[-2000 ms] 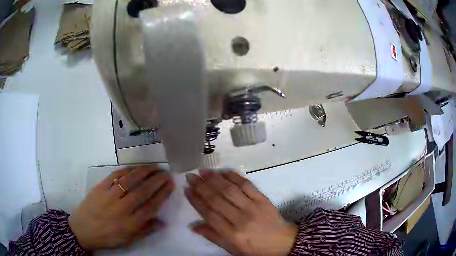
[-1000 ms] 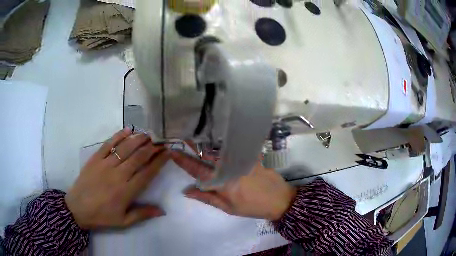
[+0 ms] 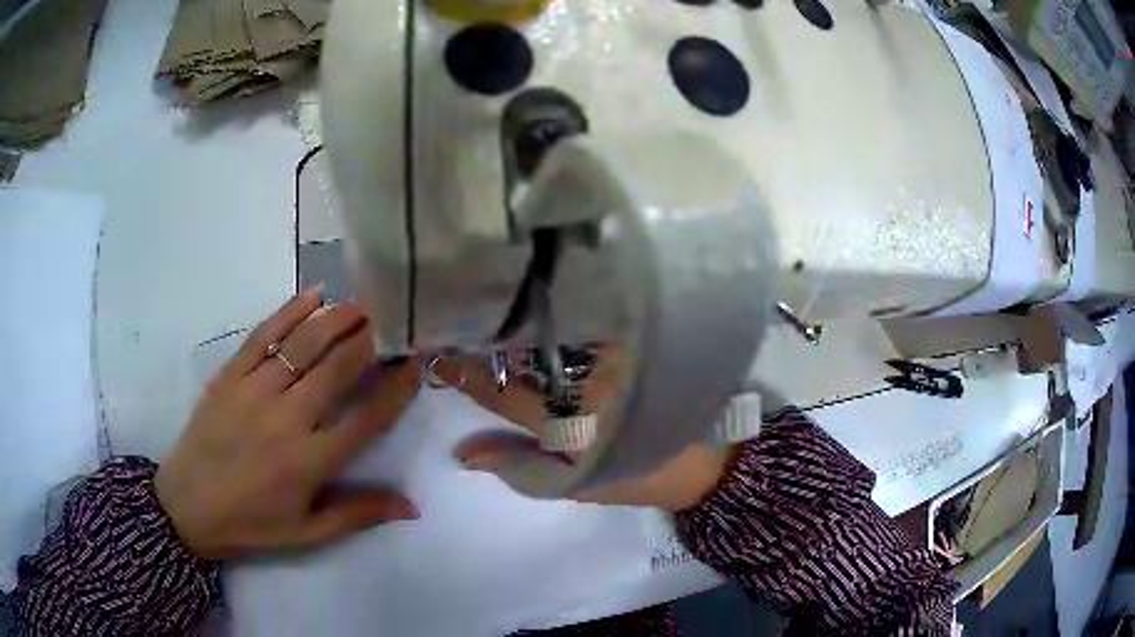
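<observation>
A white fabric panel [image 3: 429, 560] lies flat on the table in front of the sewing machine. My left hand [image 3: 280, 436], with a ring, lies palm down on its left part, fingers towards the needle area, thumb spread. My right hand [image 3: 672, 479] lies on the right side of the panel, thumb apart, other fingers partly hidden behind the machine's curved grey part [image 3: 716, 249] and head. Neither hand visibly pinches the cloth. The cream machine head [image 3: 859, 162] stands over the fingertips. Small metal parts [image 3: 442, 370] show between the hands; the needle point cannot be made out.
Khaki pieces [image 3: 243, 44] are stacked at the back left. Another white panel [image 3: 44, 361] lies at the left edge. Black thread snips [image 3: 925, 378] lie right of the machine bed. A white-edged drawer or box [image 3: 1058, 460] is at the right, and a grey control panel [image 3: 1085, 37] behind.
Both hands have moved forward with the panel, and my right fingers have gone under the machine head. The head camera's view has shifted, so the machine head appears farther right.
</observation>
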